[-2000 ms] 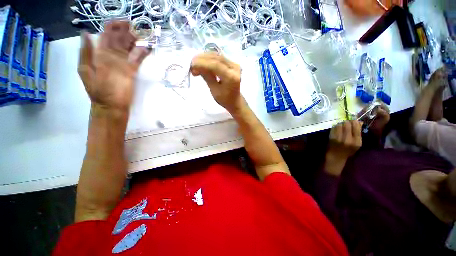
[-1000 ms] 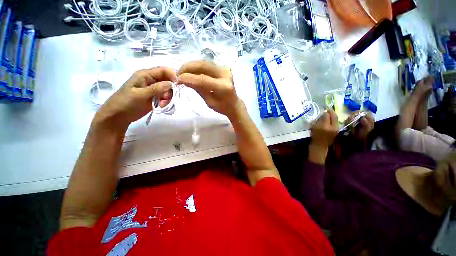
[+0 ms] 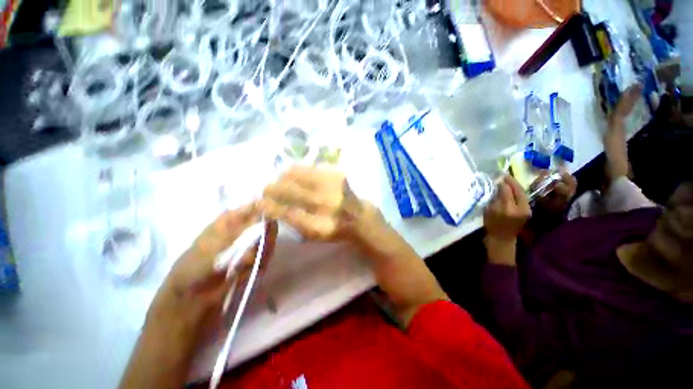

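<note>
My left hand (image 3: 205,262) holds a white cable (image 3: 245,292) near the bench's front edge; a length of it hangs down toward my shirt. My right hand (image 3: 311,203) meets the left at the fingertips, its fingers closed together on the cable. Blur hides the exact grip and the cable's ends. A single white coil (image 3: 127,251) lies on the bench left of my hands. The tangled pile of white coils (image 3: 182,70) is beyond my hands.
A fanned stack of blue and white boxes (image 3: 441,167) lies right of my hands, with clear plastic bags (image 3: 482,106) beside it. Two blue and clear packs (image 3: 560,129) stand further right. A neighbour's hands (image 3: 507,207) hold a cable. An orange basket (image 3: 524,11) is at the far right.
The view has turned and shifted. The cable in my hands, a small loop one second ago, now shows a long strand hanging down. My hands remain together at the fingertips.
</note>
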